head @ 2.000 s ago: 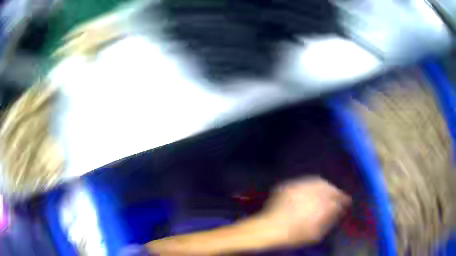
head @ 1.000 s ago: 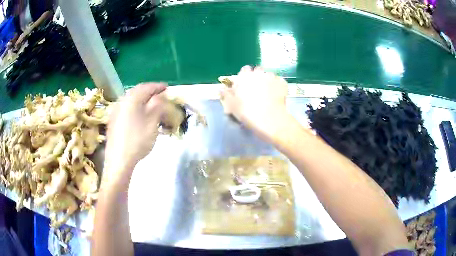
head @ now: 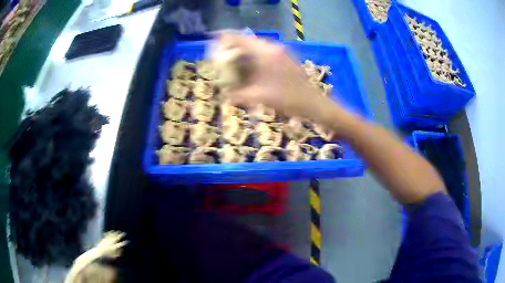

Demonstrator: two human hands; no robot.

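My right hand (head: 266, 72) reaches in from the right over the blue tray (head: 254, 172). It is blurred and closed around a tan figure torso (head: 235, 65), above the tray's upper left part. Tan figure torsos (head: 235, 131) lie in rows in the tray; my hand and forearm hide some. Another tan figure piece (head: 102, 251) shows at the lower left edge, cut off by the frame. My left hand cannot be made out there.
Left of the tray, the pale bench (head: 119, 88) holds a heap of black parts (head: 52, 177) and a dark flat case (head: 94, 42). A red stool (head: 243, 198) is under the tray. Stacked blue trays (head: 396, 83) stand at the right. Striped tape (head: 314, 221) marks the floor.
The view has turned from the bench and green belt to the tray. My right hand has moved from above the bench to over the tray. My left hand has left clear view.
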